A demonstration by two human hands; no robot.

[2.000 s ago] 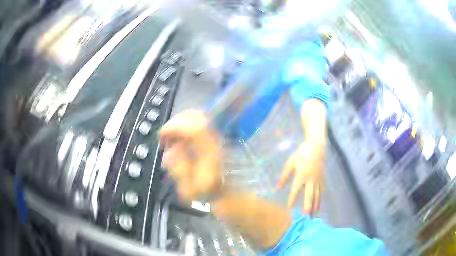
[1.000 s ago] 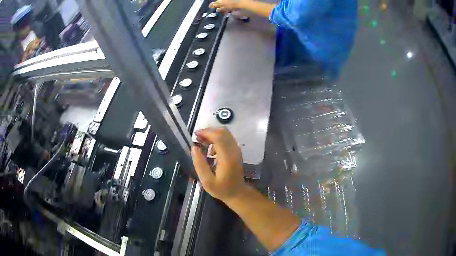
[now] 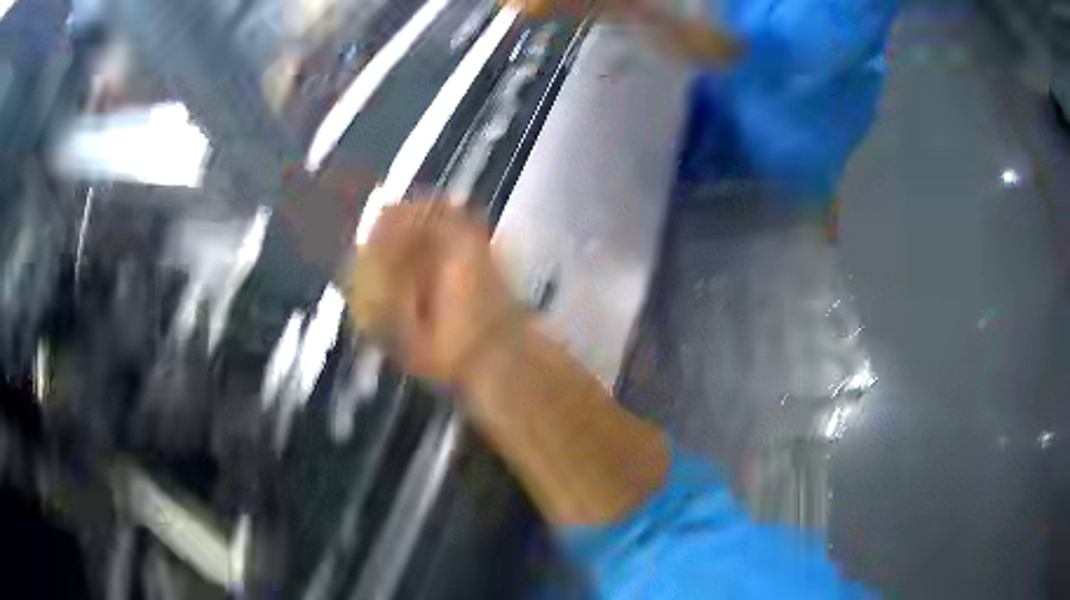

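The frame is strongly blurred. My right hand (image 3: 428,287) reaches in from the lower right, fingers curled at the lower end of a grey frame bar (image 3: 229,100); it appears closed on the bar, but the exact finger contact is blurred. The bar slopes down from the upper left. Behind the hand runs the dark belt with a smeared row of pale round parts (image 3: 499,117). A dark round part (image 3: 543,291) lies on the silver side plate (image 3: 593,164), right of my hand. My left hand is not in view.
Another person's blue sleeve (image 3: 810,94) and forearm are at the top, reaching to the belt's far end. Clear ribbed trays (image 3: 751,340) are right of the side plate. Dark machine parts and a pale bar (image 3: 182,527) fill the left. Grey floor lies far right.
My right hand has moved left and slightly up, and the frame bar has shifted left with it. The belt and side plate appear slightly further right. The view is blurrier than one second ago.
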